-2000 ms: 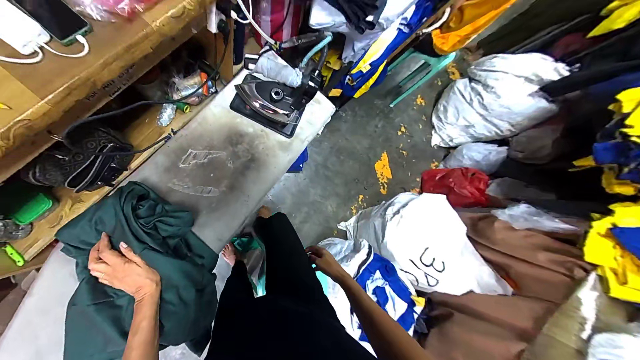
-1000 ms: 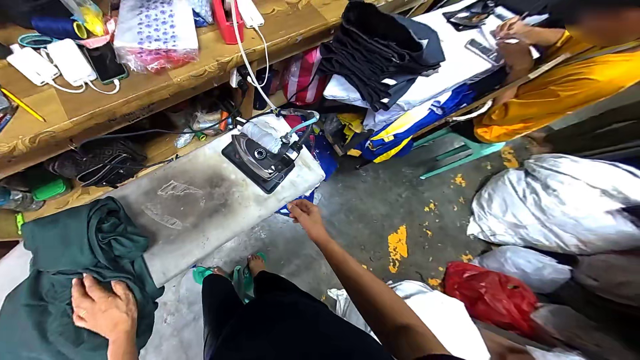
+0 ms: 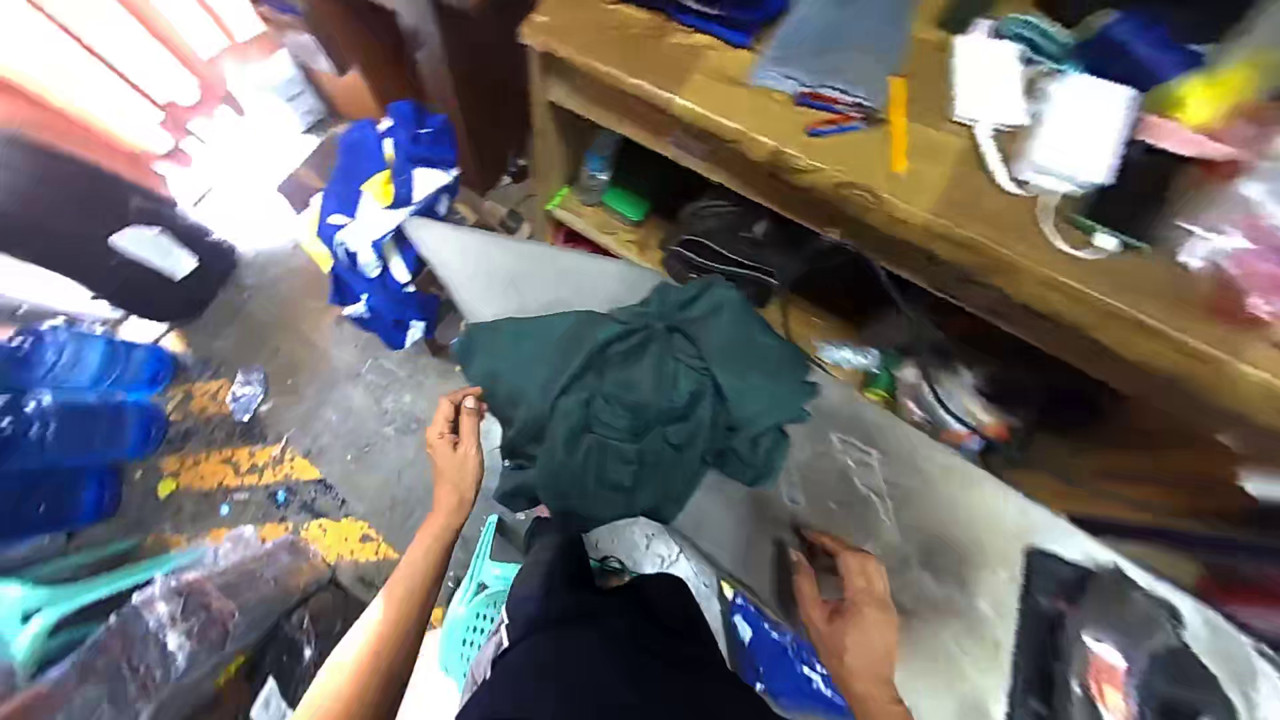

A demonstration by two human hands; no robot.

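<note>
A crumpled dark green cloth garment (image 3: 630, 400) lies over the narrow light-coloured ironing board (image 3: 950, 540). At the garment's left edge is my left hand (image 3: 458, 440), its fingers bent close together beside the cloth; whether it pinches the edge cannot be told. My right hand (image 3: 848, 605) is over the scorched grey part of the board, right of the garment, fingers apart and holding nothing. Blurred at the lower right, a dark clothes iron (image 3: 1130, 640) rests on the board, partly cut off by the frame.
A wooden workbench (image 3: 700, 90) with white chargers (image 3: 1080, 130) runs along the board's far side. Blue and white cloth (image 3: 385, 220) hangs near the board's far end. Large blue bottles (image 3: 80, 420) stand at the left. A turquoise plastic chair (image 3: 475, 610) is beside my legs.
The view has swung far to the left. My left hand has gone from on top of the green garment to its left edge. My right hand, beside the board before, is now over it.
</note>
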